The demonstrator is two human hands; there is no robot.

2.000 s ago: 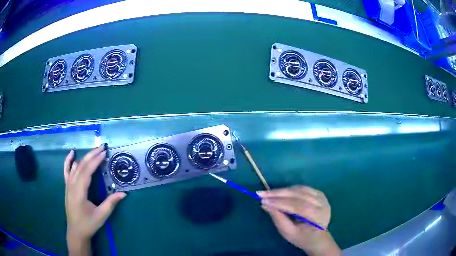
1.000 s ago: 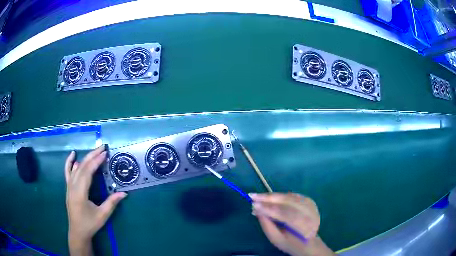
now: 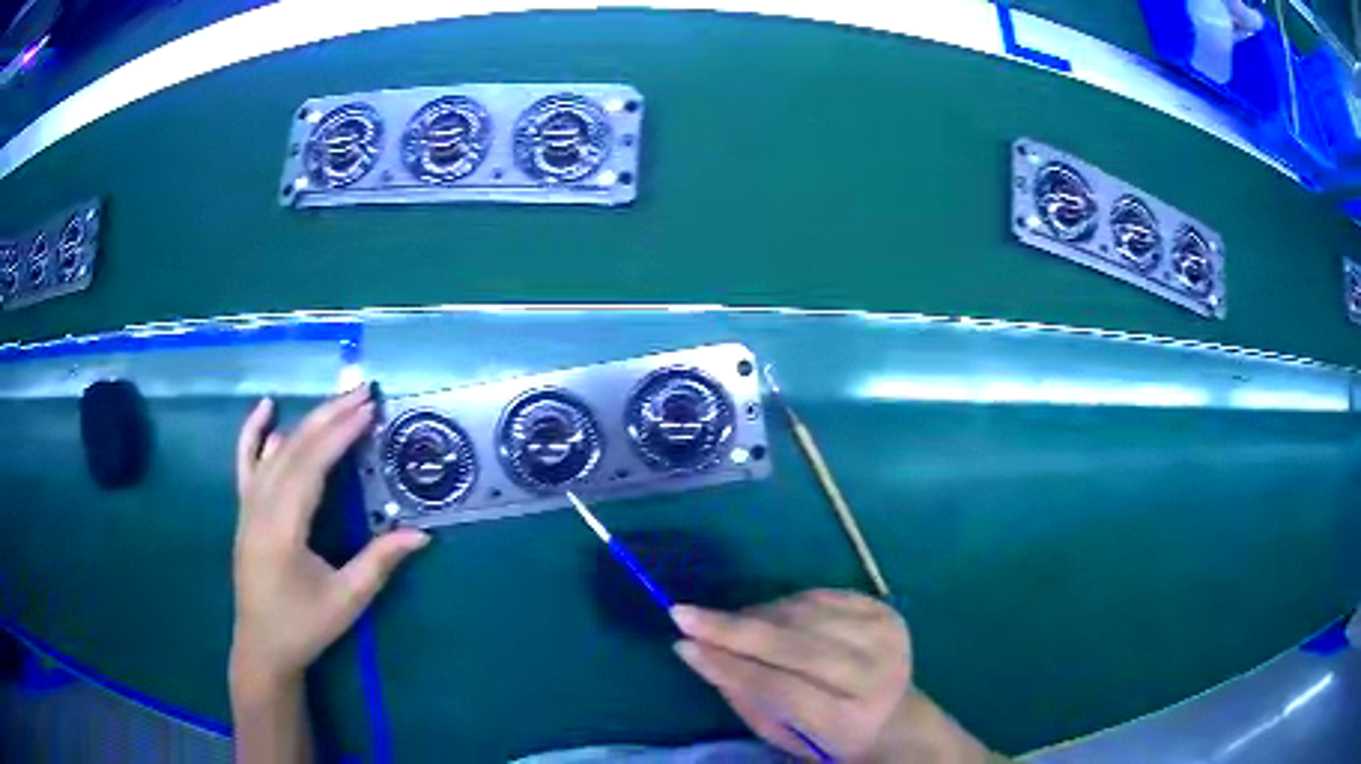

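A silver-grey three-lens panel (image 3: 490, 493) lies tilted on the green bench edge, its right end higher in view. My left hand (image 3: 306, 545) holds its left end between thumb and fingers. My right hand (image 3: 814, 672) holds a fine brush (image 3: 639, 573) with a blue handle like a pen. The pale brush tip is at the lower rim of the middle round lens (image 3: 551, 437); whether it touches is unclear. A second brush (image 3: 839, 505) with a tan handle lies right of the panel, its lower end by my right hand.
Another three-lens panel (image 3: 463, 191) lies on the green conveyor belt (image 3: 836, 179) behind, with a second panel (image 3: 1122, 266) to its right and others cut off at both sides. A black pad (image 3: 114, 433) lies at the left. Blue tape (image 3: 369, 672) marks the bench.
The brush tip has moved left from the right lens to the middle lens. The belt panels have shifted right. The whole view has shifted slightly. My left hand keeps its hold.
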